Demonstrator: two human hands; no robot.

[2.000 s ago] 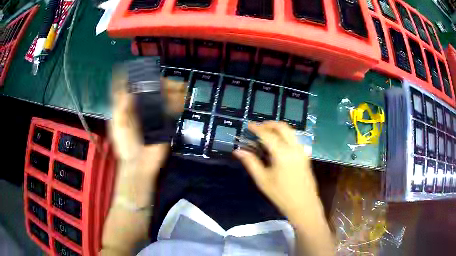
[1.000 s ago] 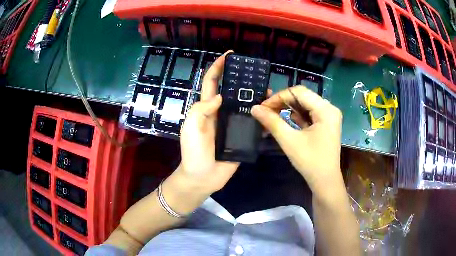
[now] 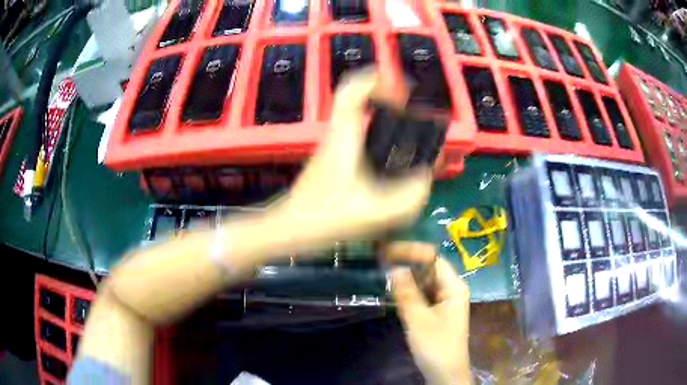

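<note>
My left hand (image 3: pixel 350 177) is blurred and holds a black keypad phone (image 3: pixel 403 143) over the right part of the near red-orange foam tray (image 3: pixel 294 139), whose slots hold black phones. My right hand (image 3: pixel 437 301) is low, near the bench's front edge, fingers curled; a dark blurred shape shows at its fingers, and I cannot tell what it is. The lens sheet (image 3: pixel 181 219) lies behind my left forearm, mostly hidden and blurred.
Yellow adhesive backing (image 3: pixel 478 237) lies on the green bench, left of a thick stack of lens sheets (image 3: pixel 561 252). Another foam tray (image 3: pixel 542 139) with phones stands at the back right. A foam tray (image 3: pixel 64 301) is at the lower left. A black and yellow tool (image 3: pixel 36 177) lies at the left.
My left hand has carried the phone away from my right hand, up and over the near foam tray. My right hand has moved lower. The view has shifted, showing more of the trays.
</note>
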